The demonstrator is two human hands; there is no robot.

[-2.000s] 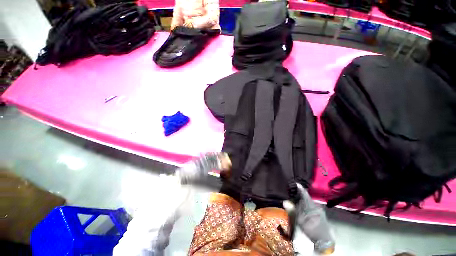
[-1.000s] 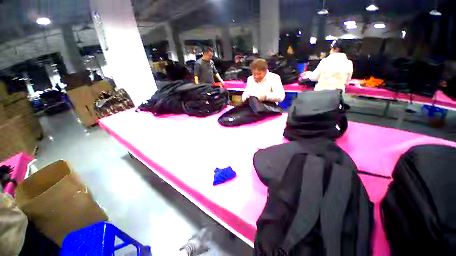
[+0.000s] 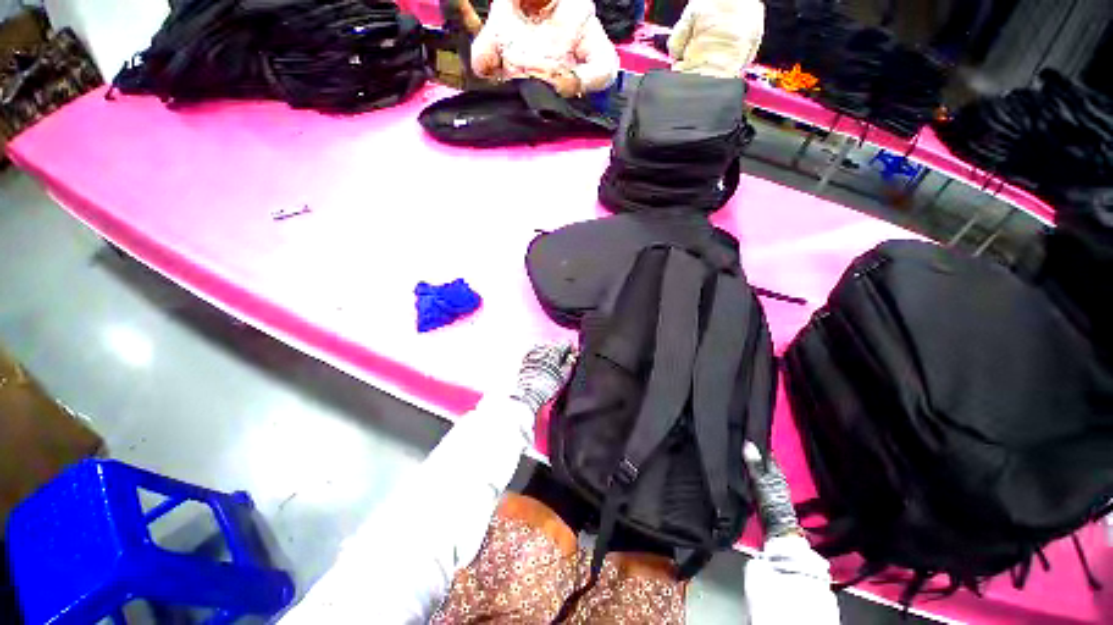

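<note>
A black backpack (image 3: 647, 403) lies on the pink table in front of me, its two padded shoulder straps facing up and its lower end at the table's front edge. My left hand (image 3: 546, 371), in a grey striped glove, is at the backpack's left side, its fingertips against the fabric. My right hand (image 3: 767, 486), also gloved, is at the lower right side with its fingers along the edge. The fingertips of both hands are partly hidden, so their hold is unclear. A black rounded bag part (image 3: 574, 266) lies behind the backpack.
Stacked backpacks stand at the right (image 3: 976, 391) and far centre (image 3: 679, 132); a black heap (image 3: 305, 55) lies far left. A blue cloth (image 3: 446, 304) and a small thin tool (image 3: 292, 213) lie on the pink table (image 3: 195, 183). A blue stool (image 3: 92, 537) stands lower left. A person (image 3: 549, 43) sits across.
The view has tilted back down from the hall. Both hands are now at the backpack's sides; a second ago only one blurred hand showed, low and away from it.
</note>
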